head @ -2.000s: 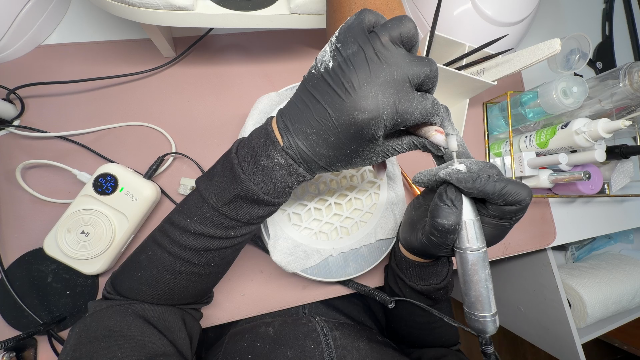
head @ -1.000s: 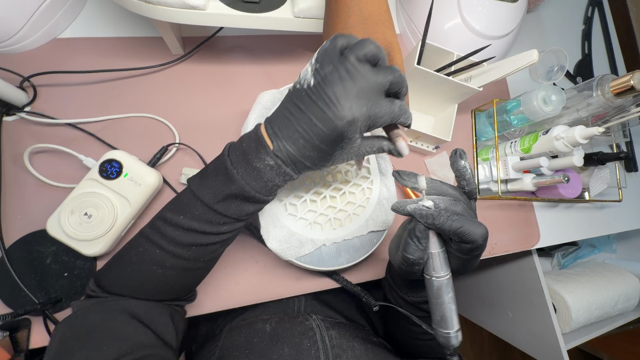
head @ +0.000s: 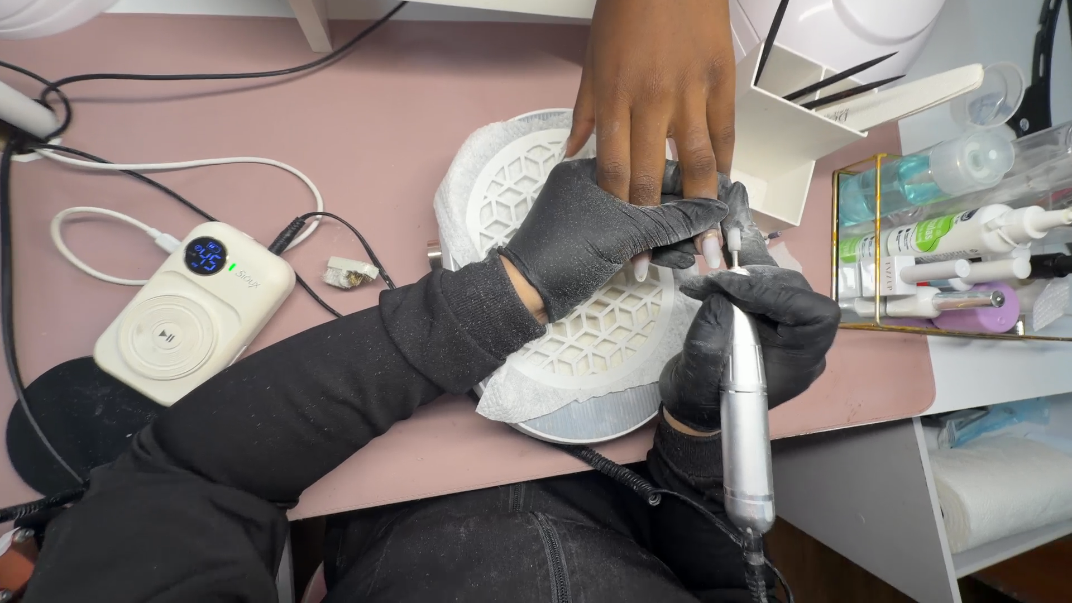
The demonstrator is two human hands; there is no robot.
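Note:
Both my hands wear black gloves dusted with white powder. My left hand (head: 599,230) grips the fingers of another person's hand (head: 657,75), which reaches in from the top over a round dust collector (head: 615,335) with a white lattice grille and a paper towel (head: 519,398) on it. In my right hand (head: 754,335) is a silver electric nail drill (head: 745,419), upright in view, its pale bit (head: 734,243) just right of a long whitish fingernail (head: 711,249). Whether the bit touches the nail, I cannot tell.
On the left lies a white drill control unit (head: 197,310) with cables. A white holder (head: 770,134) with files and black sticks stands behind my right hand. A gold-edged glass tray (head: 878,243) of bottles is at the right, above a shelf with a paper towel roll (head: 1005,486).
The other person's hand has come forward over the dust collector, and my left hand now holds its fingers. My right hand stays on the drill, with its bit now beside those fingers.

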